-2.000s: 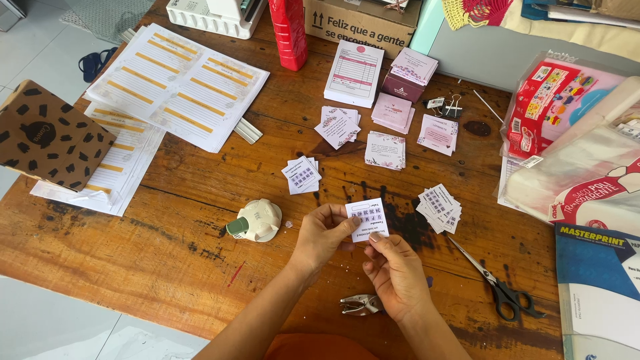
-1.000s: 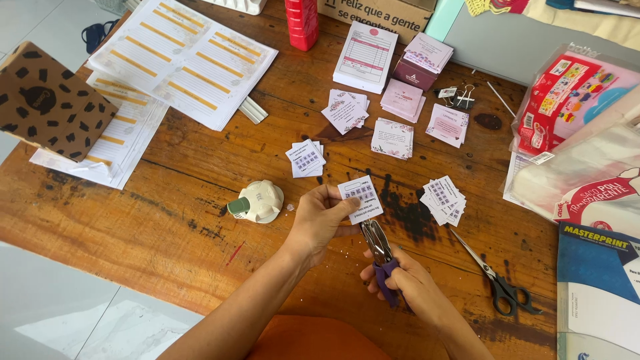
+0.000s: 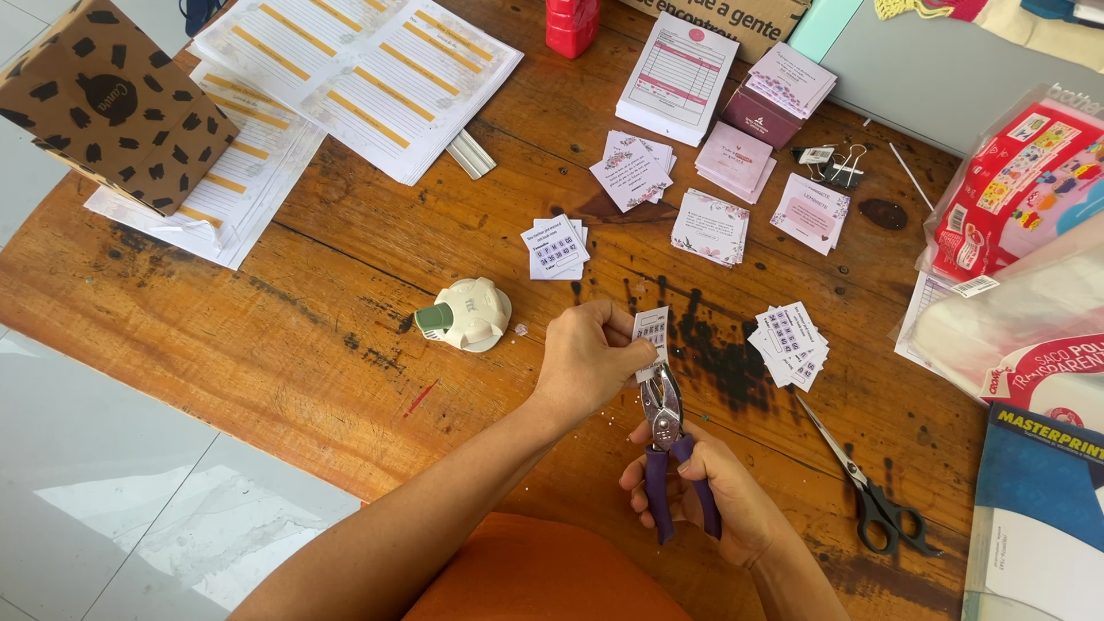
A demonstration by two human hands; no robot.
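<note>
My left hand (image 3: pixel 595 358) pinches a small printed card (image 3: pixel 653 336) by its side, tilted upright. The jaws of a metal hole punch (image 3: pixel 664 418) meet the card's lower edge. My right hand (image 3: pixel 703 492) wraps the punch's purple handles. A small pile of similar tags (image 3: pixel 556 248) lies above my left hand, and another fanned pile (image 3: pixel 791 343) lies to the right. Left of my left hand rests a white and green corner punch or similar craft tool (image 3: pixel 466 314). Black-handled scissors (image 3: pixel 869 492) lie right of my right hand, blades toward the fanned pile.
Stacks of floral cards (image 3: pixel 710 226), an order-form pad (image 3: pixel 677 78) and binder clips (image 3: pixel 841 166) stand toward the back. Printed sheets (image 3: pixel 371 78) and a spotted cardboard box (image 3: pixel 112 103) are at the left. Plastic packages (image 3: pixel 1018 198) and a blue folder (image 3: pixel 1044 466) line the right side.
Two seconds ago both hands were at the card and the hole punch lay on the table. My right hand has since picked up the punch. The card is now turned, its edge at the jaws.
</note>
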